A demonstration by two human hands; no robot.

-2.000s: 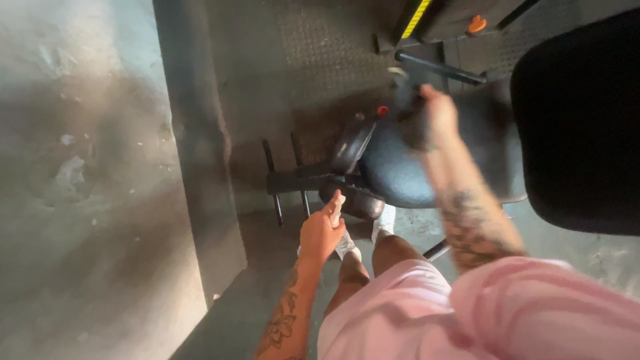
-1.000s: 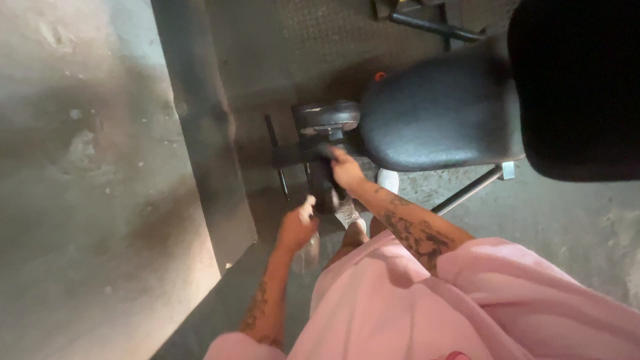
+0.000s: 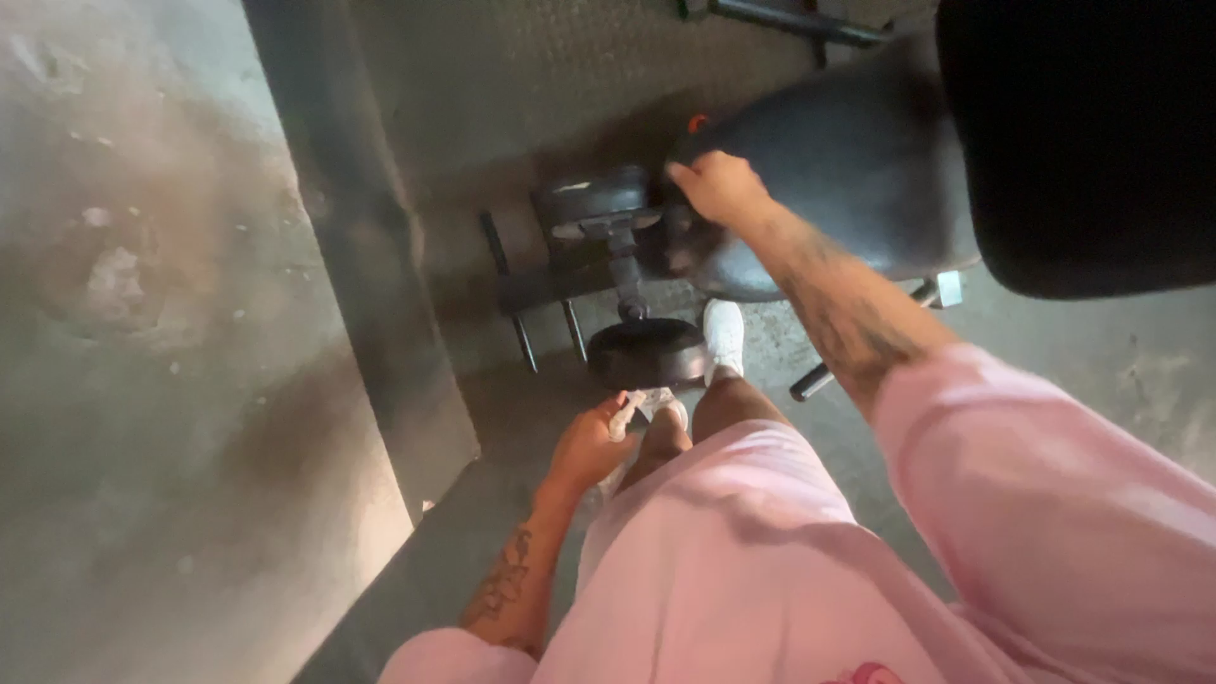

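Observation:
My left hand (image 3: 591,445) holds a crumpled white cloth or tissue (image 3: 624,415) just below a round black padded roller (image 3: 650,353). A second black roller (image 3: 597,190) lies farther up, joined to the first by a dark metal bar (image 3: 624,271). My right hand (image 3: 724,190) is over the front end of a black padded bench seat (image 3: 845,161), its thumb toward the rollers. Whether it grips the seat edge or something beneath it is hidden. A small orange-red part (image 3: 698,123) shows beside the seat's front edge.
A black backrest pad (image 3: 1083,142) stands at the upper right. Metal frame bars (image 3: 798,21) cross the floor behind the seat, and short metal pegs (image 3: 508,290) stick out left of the rollers. A dark mat edge (image 3: 351,266) borders the floor at left. My white shoes (image 3: 724,337) are beside the machine.
My right hand has moved from the roller assembly to the seat's front end. Both rollers now show plainly, one above the other. My left hand keeps hold of the white cloth or tissue.

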